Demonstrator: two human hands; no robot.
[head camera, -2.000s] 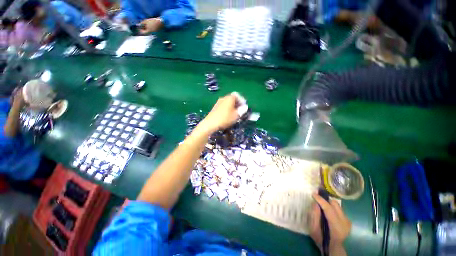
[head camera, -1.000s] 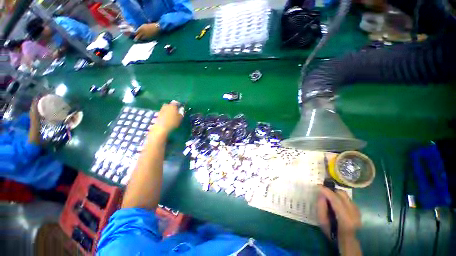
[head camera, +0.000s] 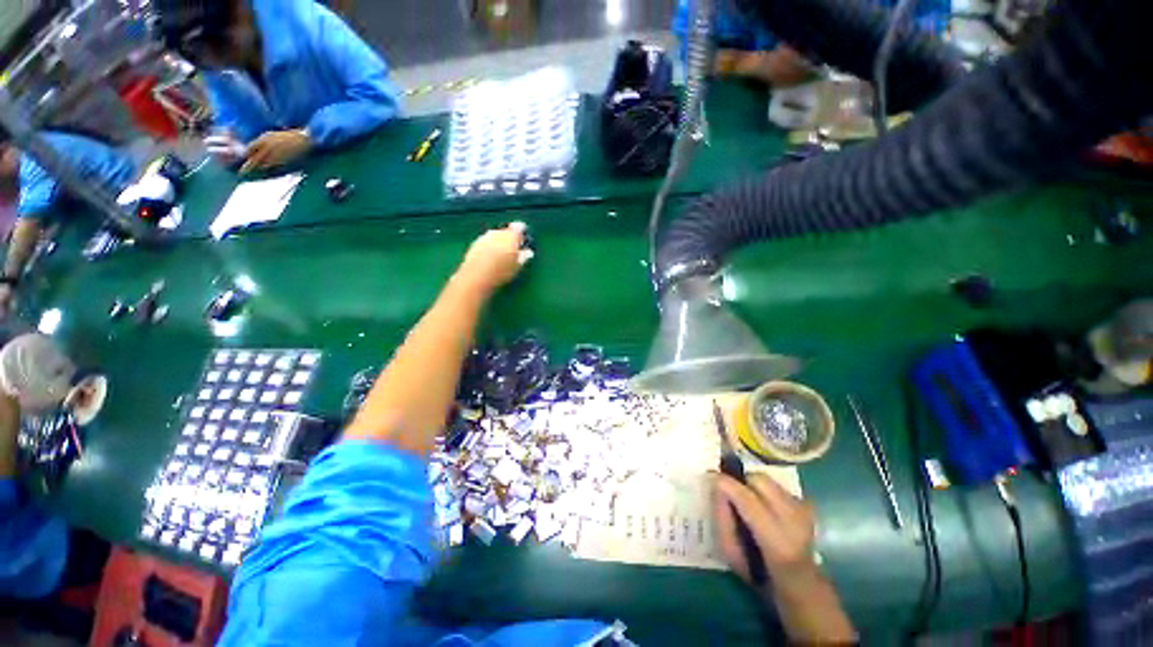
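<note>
My left hand (head camera: 496, 258) is stretched out over the green bench, its fingers closed around a small dark and white part (head camera: 524, 243), partly hidden. My right hand (head camera: 766, 521) holds the black soldering iron (head camera: 741, 516) at the right edge of the cream paper sheet (head camera: 651, 525). The iron points up beside the yellow tub (head camera: 785, 422) of silvery wire. A bright heap of white battery-like parts (head camera: 556, 458) lies left of the sheet. Dark housings (head camera: 506, 373) are heaped behind them.
A clear funnel (head camera: 711, 339) on a ribbed hose (head camera: 872, 183) hangs behind the tub. A blister tray (head camera: 234, 449) lies left, a red crate (head camera: 158, 600) below it. Tweezers (head camera: 875, 458) and a blue box (head camera: 963, 411) are right. A person in blue (head camera: 304, 76) sits opposite.
My left hand has moved from the blister tray's edge out to the far part of the bench. My right hand still holds the iron. The view has shifted to the right.
</note>
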